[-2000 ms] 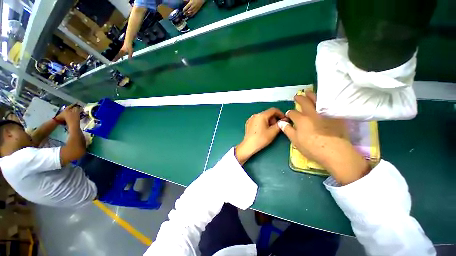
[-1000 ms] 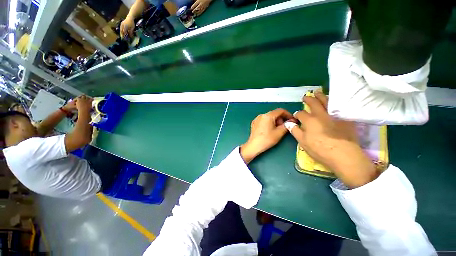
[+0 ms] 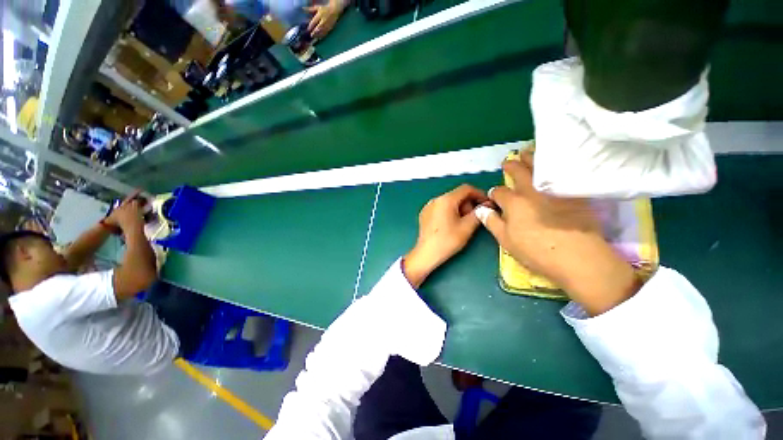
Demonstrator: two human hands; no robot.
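My left hand (image 3: pixel 444 225) is beside the left edge of the yellow press pad (image 3: pixel 525 279), with its fingertips pinched together. My right hand (image 3: pixel 549 230) lies over the pad, and its thumb and finger meet the left fingertips. White wraps show on the right thumb and a finger. A tiny dark reddish thing shows between the fingertips, too small to identify. A pink patch (image 3: pixel 631 230) shows on the pad's right part. The white cloth wrap (image 3: pixel 618 142) hangs from the dark green press body (image 3: pixel 640 51) above the pad and hides part of it.
The green bench top (image 3: pixel 292 245) runs left to a blue bin (image 3: pixel 191 219) by a seated person (image 3: pixel 90 309). A white rail (image 3: pixel 343 174) separates the bench from the green conveyor (image 3: pixel 361 112). Another person's hand (image 3: pixel 326 17) and black units (image 3: pixel 249 64) are across the line.
The camera view has shifted slightly. My hands keep the same pinched pose at the pad's left edge. Across the line, one of the other person's hands has moved away from the units.
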